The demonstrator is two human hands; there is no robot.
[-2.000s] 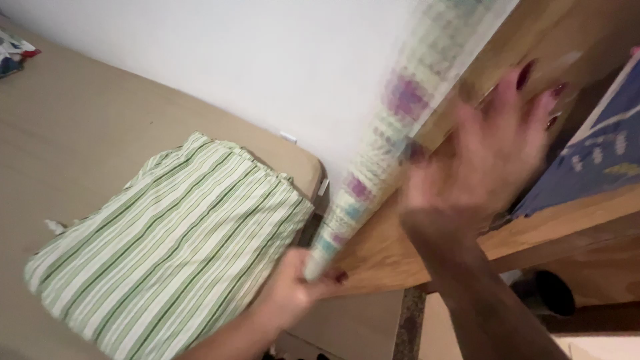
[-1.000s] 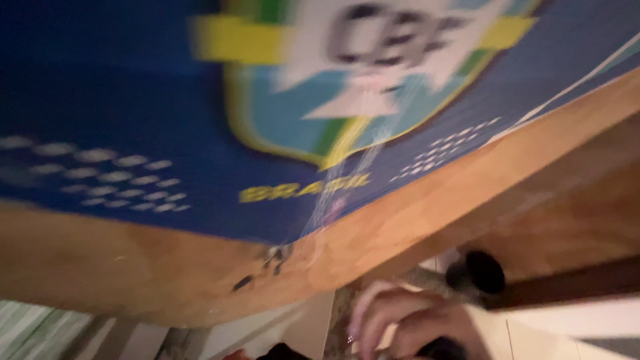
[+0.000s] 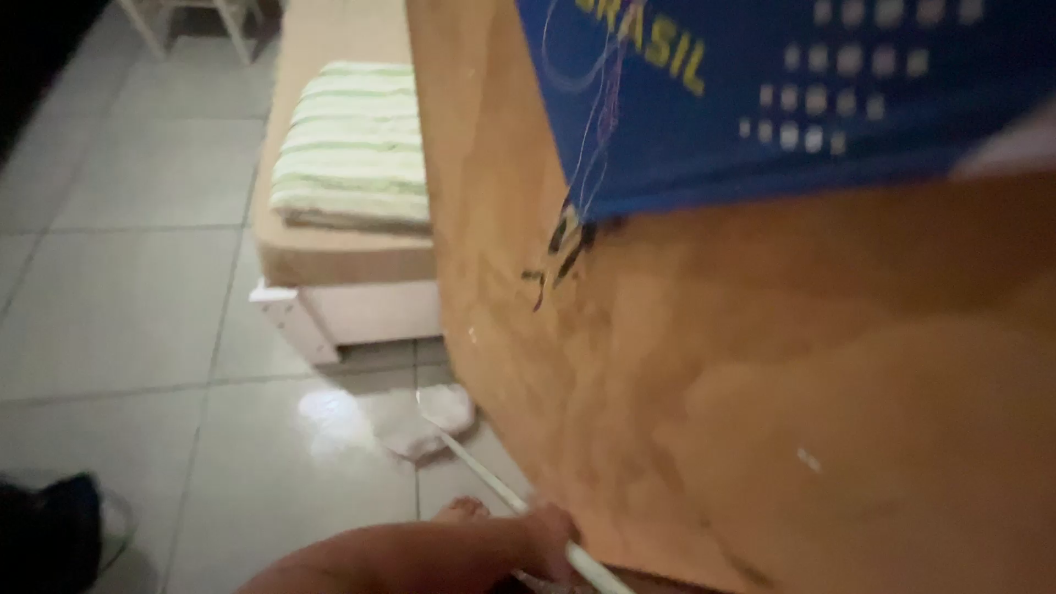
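Note:
My left hand [image 3: 549, 540] is at the bottom centre, its forearm reaching in from the lower left. Its blurred fingers are closed around a thin pale rod-like thing [image 3: 495, 483], which slants down to the right beside the wooden tabletop's edge. My right hand is out of view. A blue printed cloth [image 3: 660, 124] with yellow lettering and white marks lies on the wooden tabletop [image 3: 742, 371]. Loose pale and purple threads [image 3: 606, 107] trail over the cloth to its corner, where small dark things [image 3: 569, 243] lie, too blurred to name.
Left of the tabletop stands a low bed [image 3: 346, 264] with a folded green-striped cloth [image 3: 355, 157] on it. A whitish object [image 3: 450, 408] is on the tiled floor [image 3: 124, 313]. A bare foot [image 3: 464, 509] shows above my forearm. Something dark [image 3: 49, 528] lies at lower left.
The patterned sheet my left hand held two seconds ago is not recognisable now. My right hand, then over the wood, has left the view. The view has swung strongly.

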